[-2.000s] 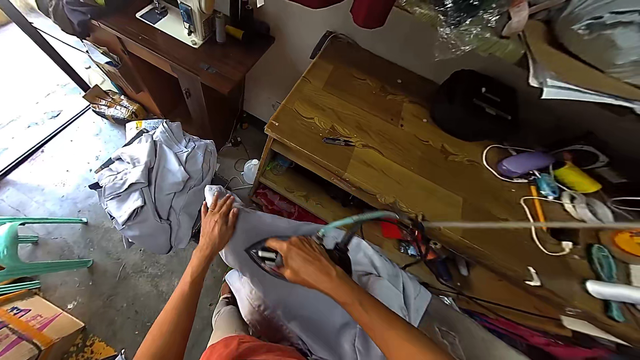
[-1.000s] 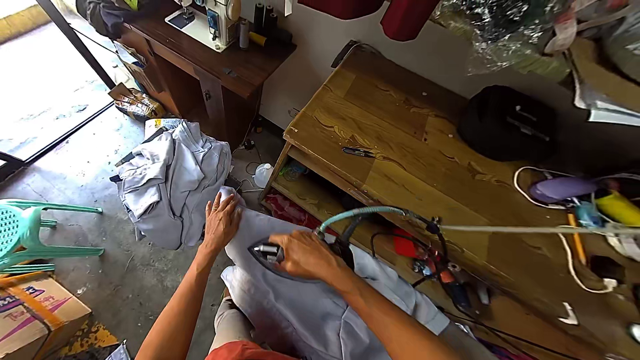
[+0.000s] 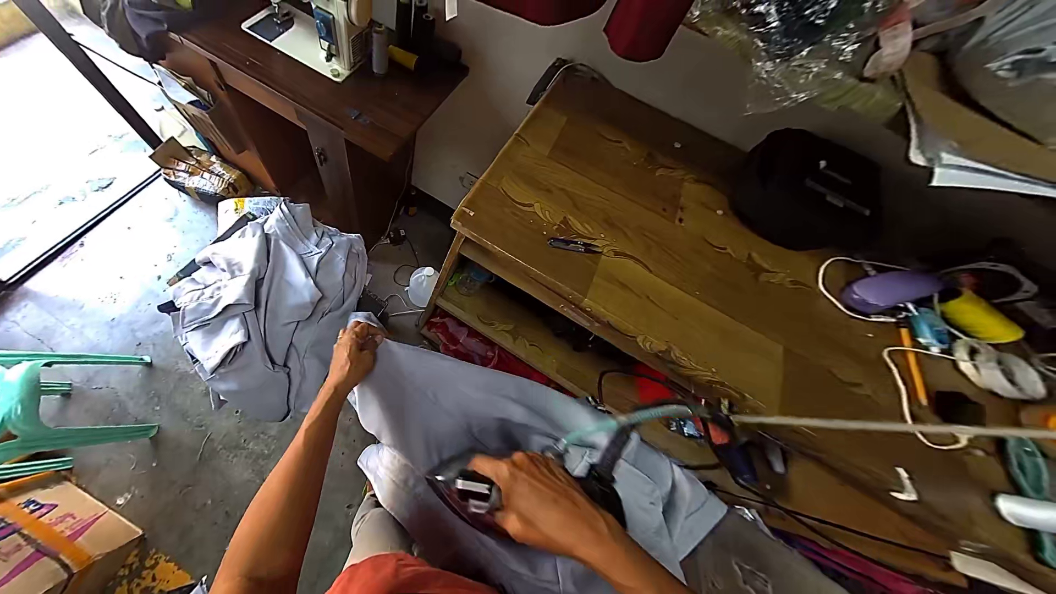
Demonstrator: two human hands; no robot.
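A light grey garment (image 3: pixel 445 388) lies spread out in front of me, toward the lower middle of the view. My left hand (image 3: pixel 356 355) grips its far left corner, with the fingers closed on the cloth. My right hand (image 3: pixel 536 499) is wrapped around the handle of a clothes iron (image 3: pixel 462 495), whose soleplate rests on the cloth. A green hose (image 3: pixel 627 419) and a dark cord run from the back of the iron toward the right. A heap of similar grey garments (image 3: pixel 272 305) lies to the left of my left hand.
A wooden table (image 3: pixel 643 272) with a lower shelf stands just beyond the garment, bearing a pen (image 3: pixel 575 246) and a black bag (image 3: pixel 808 190). A sewing machine (image 3: pixel 330 33) stands on a brown desk (image 3: pixel 396 115). At the left are a green plastic stool (image 3: pixel 49 429) and a cardboard box (image 3: pixel 62 528).
My right hand and the iron have moved nearer to me over the cloth. My left hand still holds the garment's corner.
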